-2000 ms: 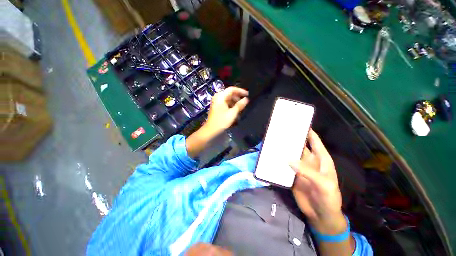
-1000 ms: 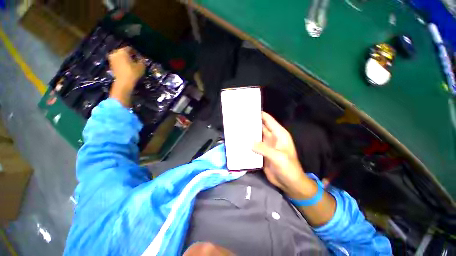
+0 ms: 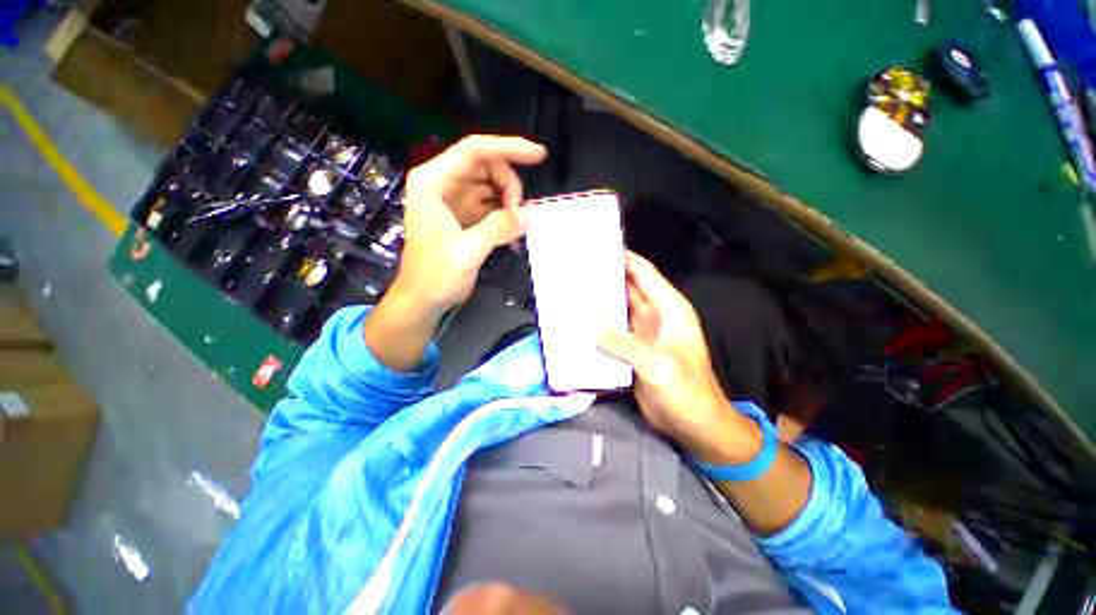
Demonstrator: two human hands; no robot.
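Observation:
My right hand holds a smartphone upright over my lap, with its thumb over the lower right of the bright white screen. My left hand is raised beside the phone's upper left corner. Its index finger is stretched out, its other fingers are curled and its thumb tip is at the phone's edge; whether it touches cannot be told. No object shows in my left hand. No app detail can be read on the screen.
A black compartment tray on a green board holds small devices at left. On the green bench at right lie an opened device half, a round black part, a clear coiled cable and a marker pen.
My left hand has moved from over the tray, right to beside the phone. My right hand still holds the phone, slightly higher in view. The bench things have shifted up in view.

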